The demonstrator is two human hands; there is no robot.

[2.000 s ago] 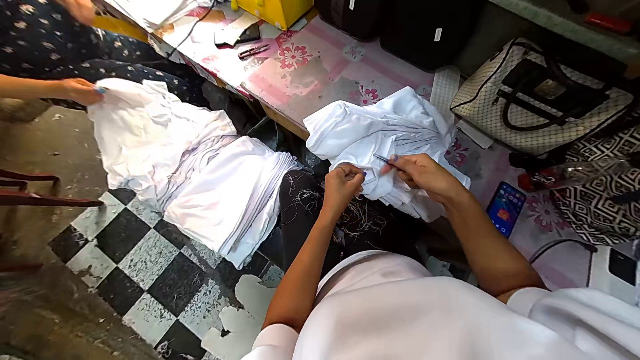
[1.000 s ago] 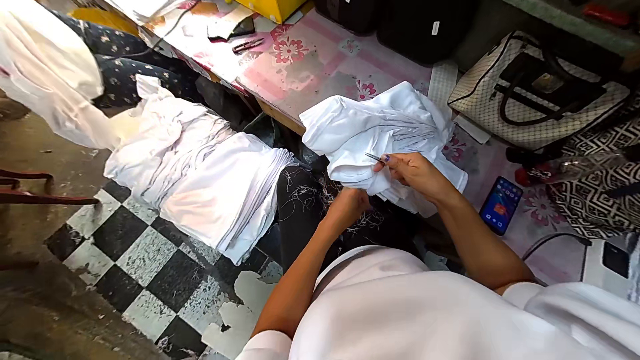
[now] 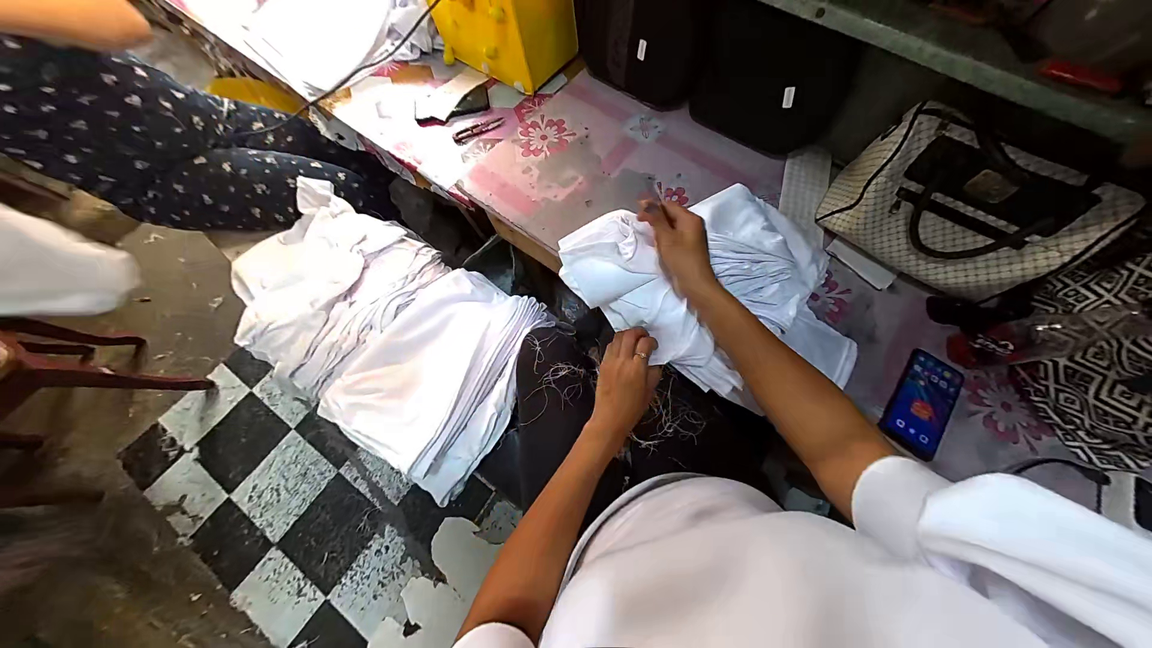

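A bunched stack of white garments (image 3: 765, 252) lies on the table edge and over my lap. My left hand (image 3: 627, 373), with a ring, holds the near edge of the white cloth. Over the upper left part of the stack is my right hand (image 3: 675, 236), its fingers closed around a small dark tool that is mostly hidden. Loose thread ends (image 3: 666, 418) cling to my dark trousers. Another pile of white garments (image 3: 405, 351) reaches from my knee toward the other person's legs.
On the flowered tablecloth (image 3: 612, 153) are a yellow container (image 3: 508, 40), black bags (image 3: 765, 72), a patterned handbag (image 3: 972, 207), a phone (image 3: 922, 403) and a plastic bottle (image 3: 1062, 337). Another person's legs (image 3: 180, 144) are at upper left, above a reddish stool (image 3: 81, 369).
My right hand has moved up and left over the stack. The white cloth that the other person's side held up a second ago has moved away from the left pile, toward the left edge.
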